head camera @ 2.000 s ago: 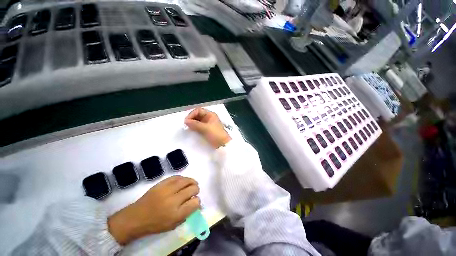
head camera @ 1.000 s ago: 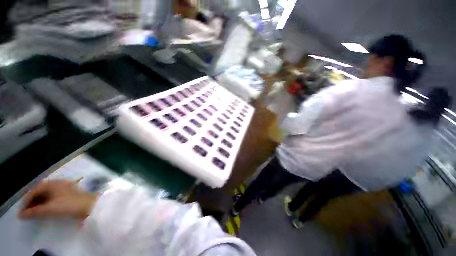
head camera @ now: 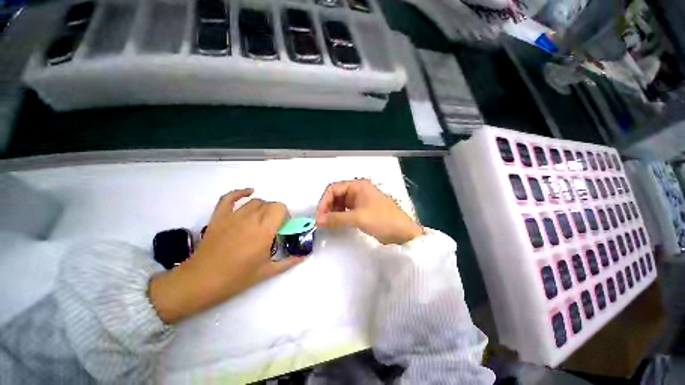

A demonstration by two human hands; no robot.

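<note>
My left hand (head camera: 229, 244) reaches over the row of black smartwatch bodies, fingers curled round the far end of the mint-green tool (head camera: 297, 225). The tool's rounded end with the hole points right, over the rightmost watch body (head camera: 300, 243). My left thumb is at that body's lower edge. My right hand (head camera: 364, 213) is at the tool's right side, thumb and finger close together; whether they hold anything is unclear. A watch body (head camera: 173, 247) lies left of my left hand, which mostly hides the middle of the row.
The white mat (head camera: 330, 301) lies under my hands. Beyond it is a thick foam tray (head camera: 225, 84) with watch bodies in some pockets. At right stands a dense white-pink foam tray (head camera: 496, 248) with rows of small dark units. Grey-transparent trays (head camera: 451, 90) lie on the green bench.
The view swung right to a standing person and has come back to the mat. My left hand, with the green tool, has moved up to the rightmost watch body, close to my right hand.
</note>
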